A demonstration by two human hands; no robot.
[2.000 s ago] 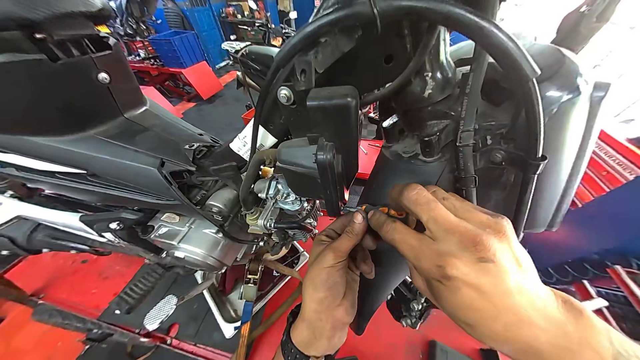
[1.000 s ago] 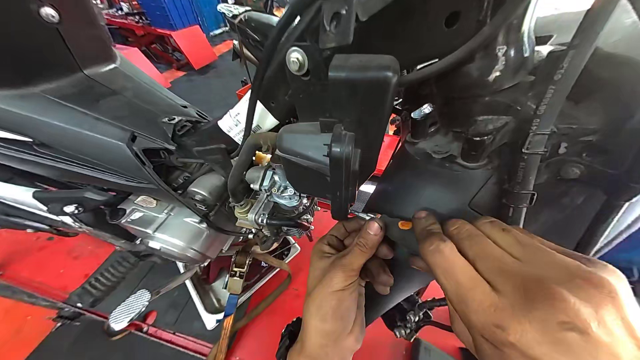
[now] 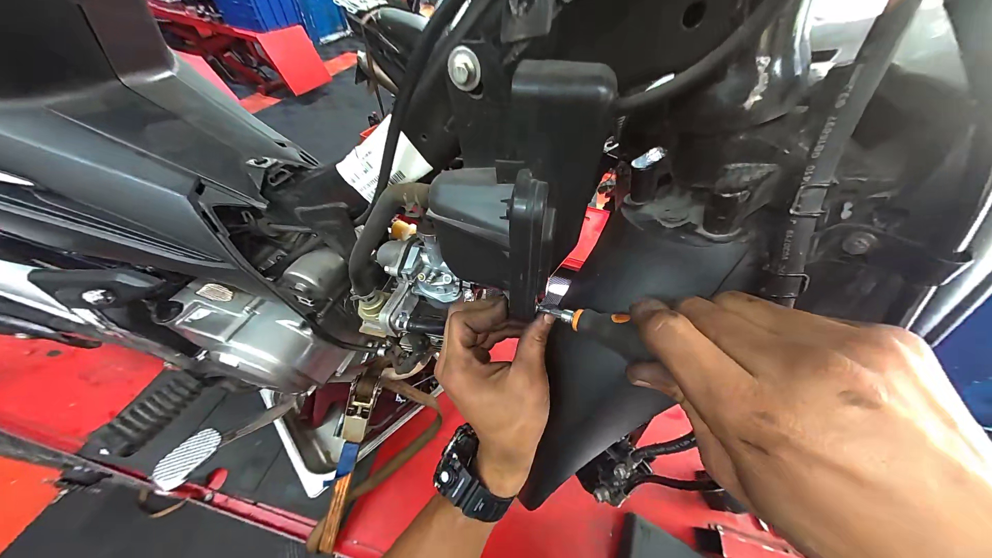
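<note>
My right hand (image 3: 806, 403) grips the black and orange handle of a screwdriver (image 3: 601, 325), which lies nearly level and points left. Its metal tip meets the lower edge of a motorcycle's black plastic air filter housing (image 3: 531, 240). At that edge, the thumb of my left hand (image 3: 496, 364) touches the tip, and the curled fingers are partly behind the housing; whether they hold anything small is hidden. A black watch is on my left wrist. Just left of the housing sits a metal carburetor (image 3: 434, 279) with a black rubber hose (image 3: 368, 248) above it.
The silver engine case (image 3: 263, 333) and a ridged metal pedal (image 3: 188, 459) are at left. A ratchet strap (image 3: 358, 411) runs down to the red lift (image 3: 411, 480) past a white-edged tray (image 3: 291, 446). A black plastic panel (image 3: 597, 418) hangs behind my hands.
The view has moved closer to the housing. The screwdriver's shaft and tip now show at the housing's lower edge, and my left hand has its fingers curled up against that edge.
</note>
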